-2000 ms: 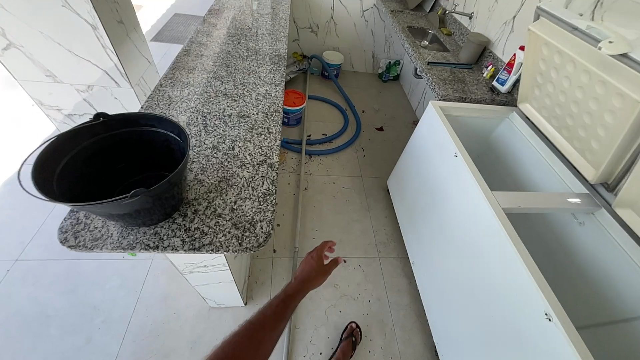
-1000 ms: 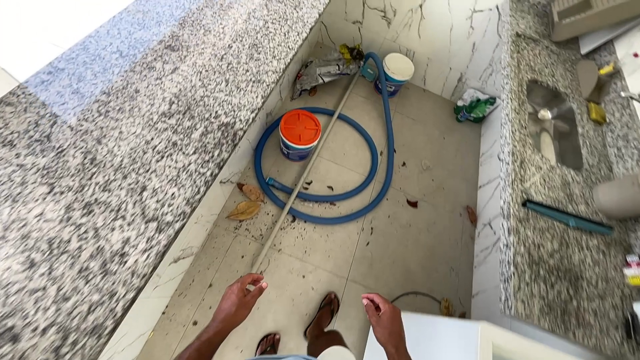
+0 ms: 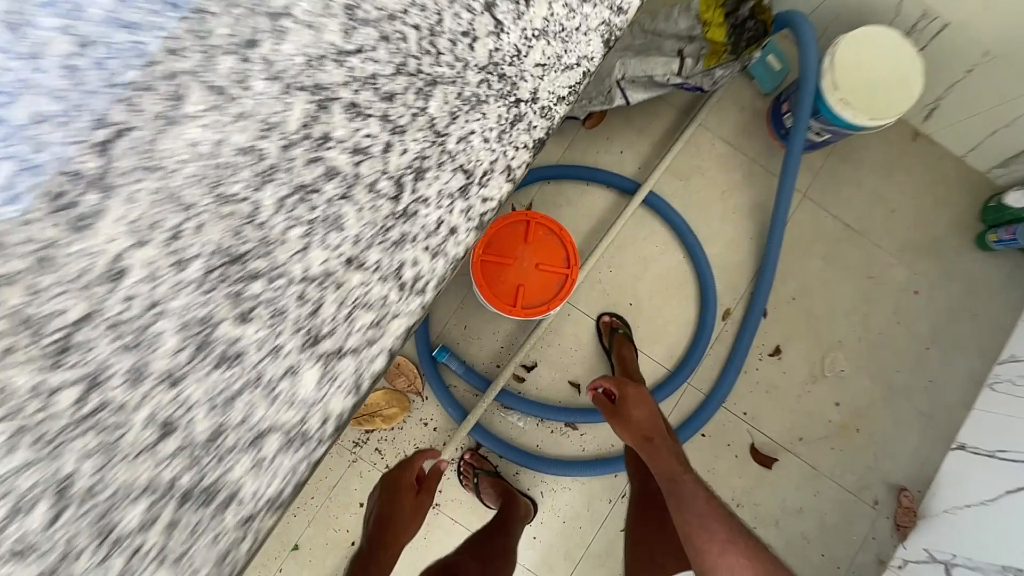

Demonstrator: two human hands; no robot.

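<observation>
My left hand (image 3: 404, 500) is at the lower end of a long pale pole (image 3: 620, 220), its thumb and fingers closed around the tip. The pole slants up to the right, past a bucket with an orange lid (image 3: 526, 264) and over a coiled blue hose (image 3: 704, 296). My right hand (image 3: 628, 408) is above the hose's near loop, fingers curled, with nothing visible in it. The hose's blue end fitting (image 3: 442, 354) lies left of the pole. At the top, the pole's far end meets a crumpled bag (image 3: 648, 68); what is there is hidden.
A speckled granite counter (image 3: 240, 240) fills the left side. A bucket with a white lid (image 3: 872, 76) stands at the upper right beside the hose. Green bottles or packs (image 3: 1004, 220) lie at the right wall. Dry leaves (image 3: 380, 409) are on the tiled floor.
The view has moved in toward the buckets and hose. My left hand has taken hold of the pole's near end. One foot now stands inside the hose loop; both were nearer the counter's front earlier.
</observation>
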